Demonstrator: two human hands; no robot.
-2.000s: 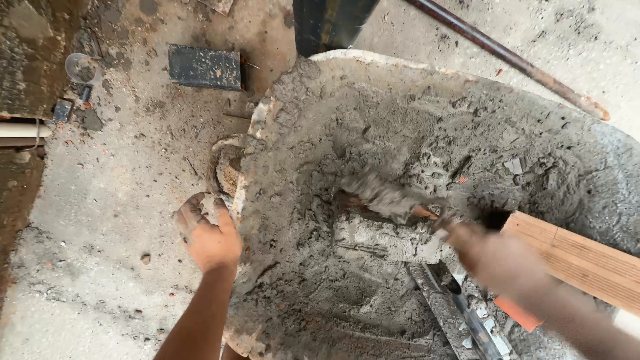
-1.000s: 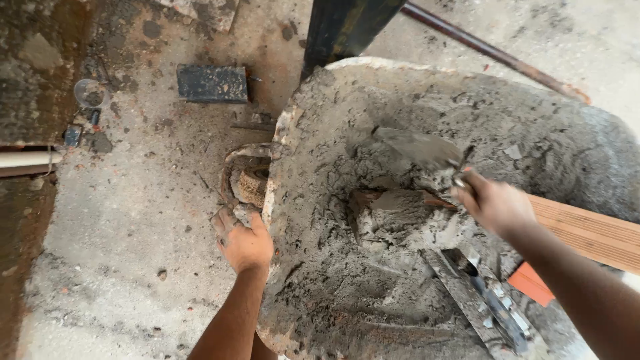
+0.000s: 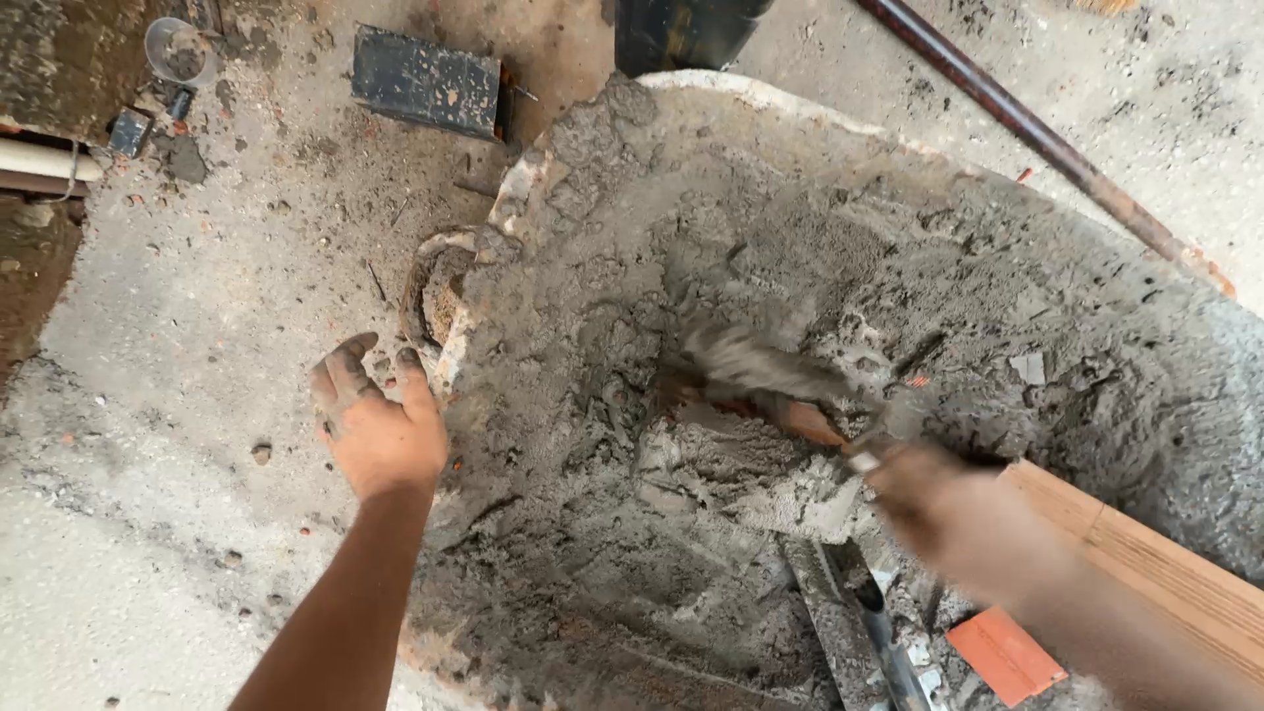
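Observation:
My right hand (image 3: pixel 923 494), blurred by motion, is closed round the handle of a trowel. The mortar-coated trowel blade (image 3: pixel 765 360) is blurred too, over a brick (image 3: pixel 750 454) heaped with grey mortar. That brick lies in the wet mortar (image 3: pixel 592 513) of a large tub with a whitish rim (image 3: pixel 760 91). My left hand (image 3: pixel 385 425) holds nothing; its fingers are spread beside the tub's left edge, below a mortar-crusted loop handle (image 3: pixel 420 286).
A ridged clay block (image 3: pixel 1136 563), an orange tile piece (image 3: pixel 1007 652) and a dark metal channel (image 3: pixel 879 632) lie at lower right. Beyond the tub are a rusty pipe (image 3: pixel 1037 128) and a black container (image 3: pixel 686 35). A black box (image 3: pixel 430 84) and a plastic cup (image 3: pixel 183 51) sit upper left.
The trowel was over the mortar just behind the brick one second ago; now it is blurred, closer against the brick's upper side. My left hand stays open near the tub's left edge.

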